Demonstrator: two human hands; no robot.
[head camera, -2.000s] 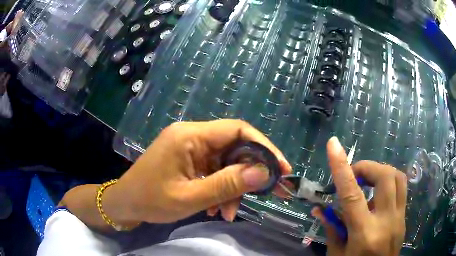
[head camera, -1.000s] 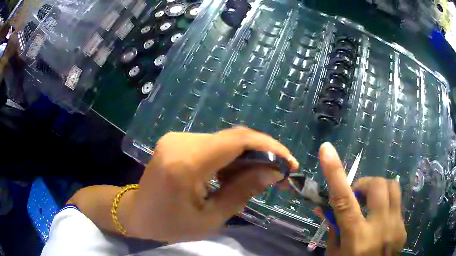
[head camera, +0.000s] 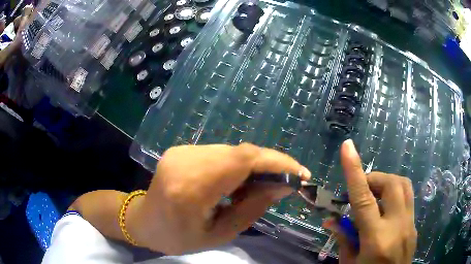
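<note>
My left hand holds a black disc-shaped speaker driver edge-on between thumb and fingers, above the near edge of the clear tray. My right hand grips small side cutters with blue handles, index finger stretched forward. The cutter jaws are at the driver's right edge; whether they touch it is unclear. A thin silver pointed tool, perhaps tweezers, sticks up by the right hand. The ribbed clear blister tray holds one row of black units standing on edge. The driver's faces are mostly hidden by my fingers.
Loose black units with pale centres lie left of the tray. Stacked clear trays with white labels stand at the far left. A dark round thing is at the tray's far left corner. Clear round parts lie at right.
The driver has turned from showing its face to edge-on in my left hand. The cutters have stayed at its right edge. The view of the tray has shifted slightly down and right.
</note>
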